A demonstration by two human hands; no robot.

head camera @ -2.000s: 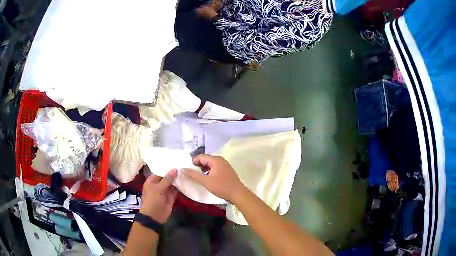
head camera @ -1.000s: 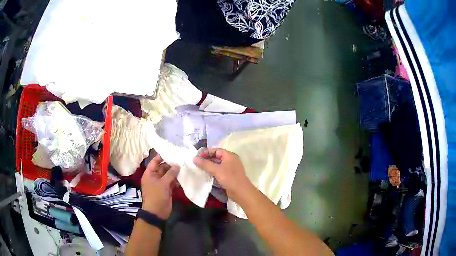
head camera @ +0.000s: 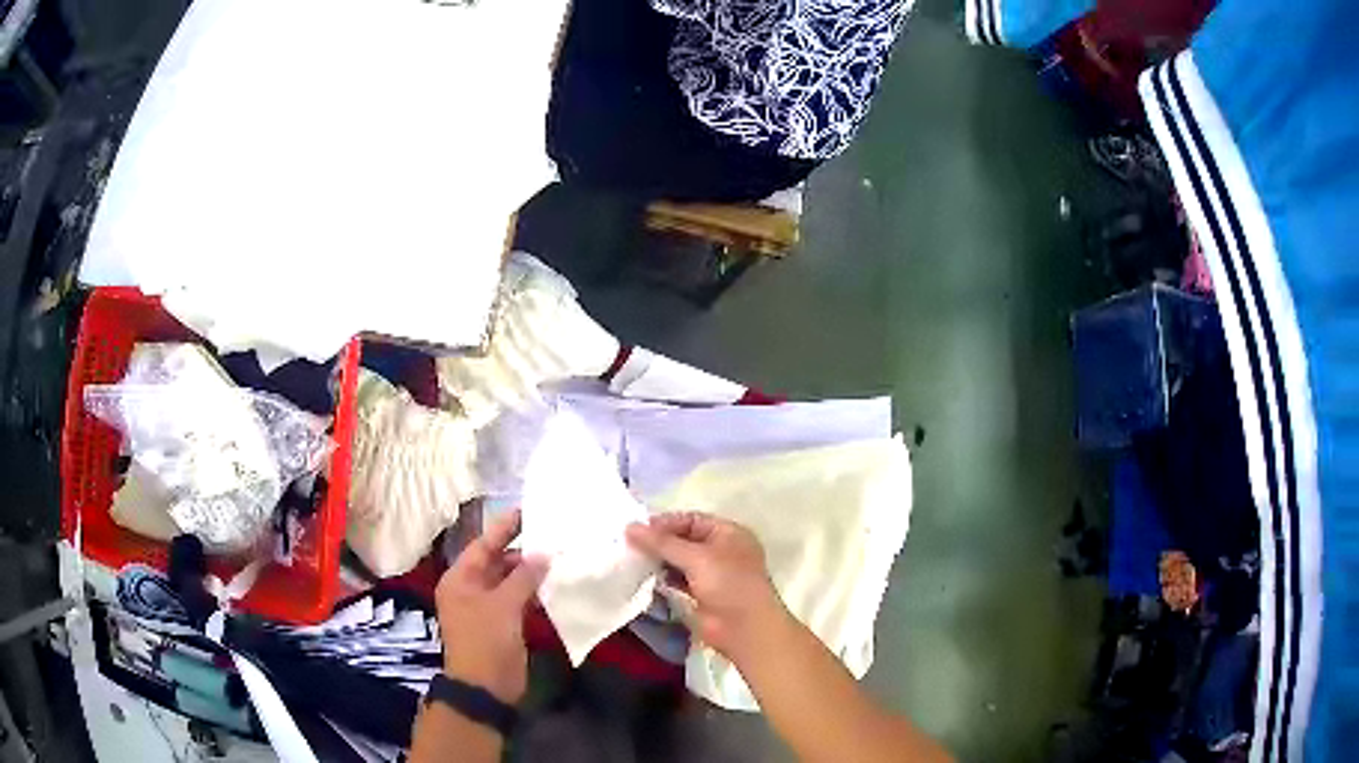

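A part-sewn garment piece (head camera: 584,544) of soft cream-white cloth hangs between my two bare hands, with a pointed lower end. My left hand (head camera: 489,604) pinches its left edge and wears a dark wristband. My right hand (head camera: 718,578) pinches its right edge; something small and dark may be in these fingers, too unclear to name. Behind and to the right lie a lilac-white cloth (head camera: 745,435) and a shiny pale yellow-cream satin panel (head camera: 797,544). Gathered cream pieces (head camera: 400,474) lie to the left of my hands.
A red basket (head camera: 340,492) holds a crumpled clear plastic bag (head camera: 224,447). A white tabletop (head camera: 328,164) is at upper left. A person in patterned clothing (head camera: 790,75) is near a wooden stool (head camera: 723,227). Striped blue cloth (head camera: 1289,298) fills the right edge, beside the green-grey aisle (head camera: 969,343).
The cream-white piece has been turned and now hangs more upright between my hands. The patterned clothing has moved left from its place two seconds ago, showing the wooden stool. The view has shifted slightly.
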